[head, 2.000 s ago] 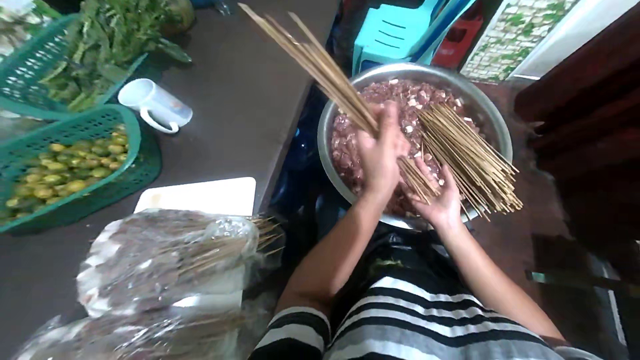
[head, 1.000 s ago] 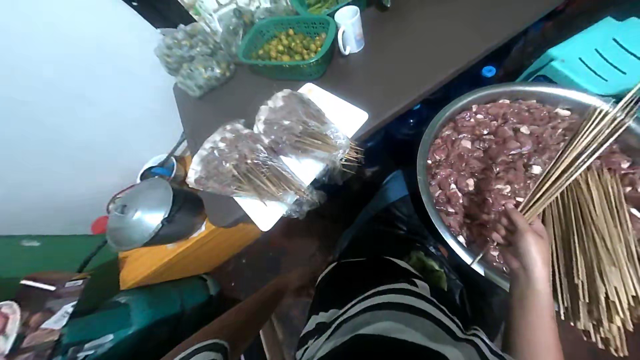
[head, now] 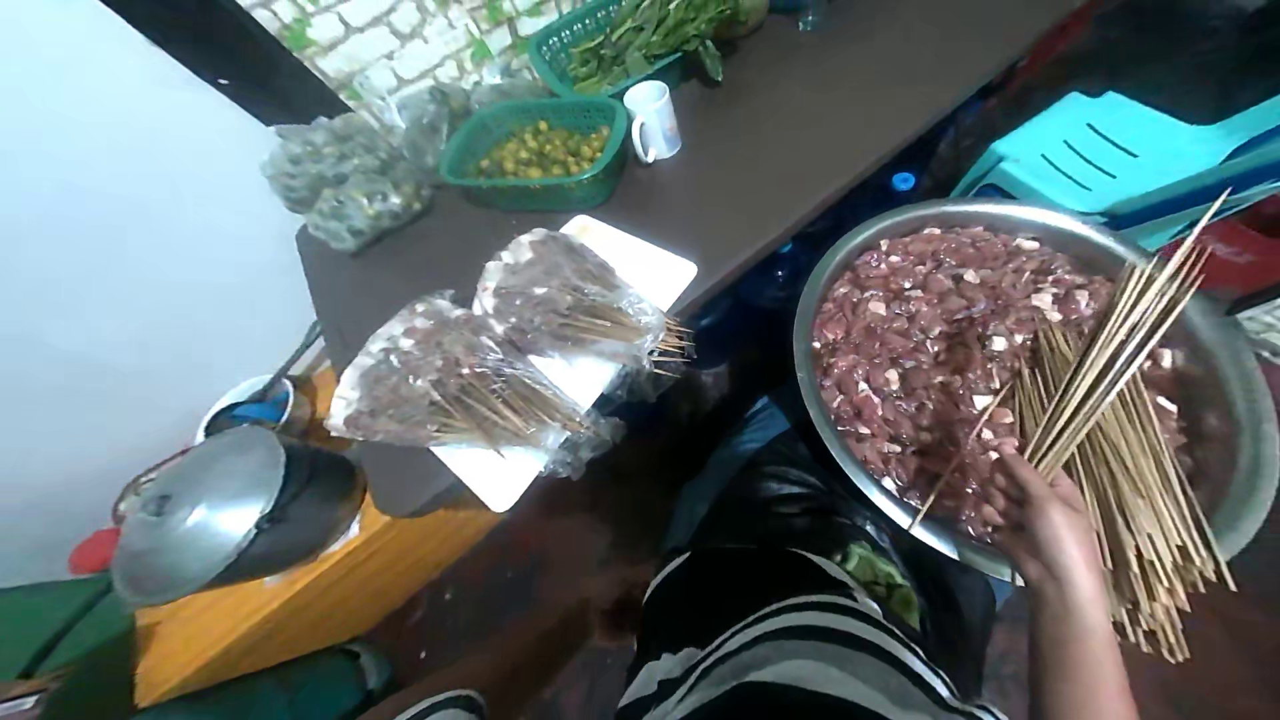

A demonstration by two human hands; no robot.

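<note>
My right hand [head: 1050,510] is over the near edge of a large metal basin [head: 835,420] full of cut raw meat [head: 920,320]. Its fingers are closed on a bundle of bamboo skewers [head: 1120,355] that slants up to the right. Beneath and beside that bundle, a thicker pile of skewers [head: 1150,510] lies across the meat and hangs over the rim. One single skewer [head: 960,460] slants over the meat left of my fingers. A dim forearm shows at the bottom left, but my left hand cannot be made out.
Plastic-wrapped skewered meat [head: 440,380] rests on white boards [head: 640,260] on the brown table [head: 800,100]. Behind are a green basket of small fruits [head: 535,195], a white mug [head: 652,125] and leafy greens [head: 650,35]. A lidded pot [head: 220,510] stands left, a turquoise plastic chair [head: 1090,150] right.
The view has swung left. Two seconds ago both hands were at the skewers over the basin; now only my right hand is seen there, holding a bundle.
</note>
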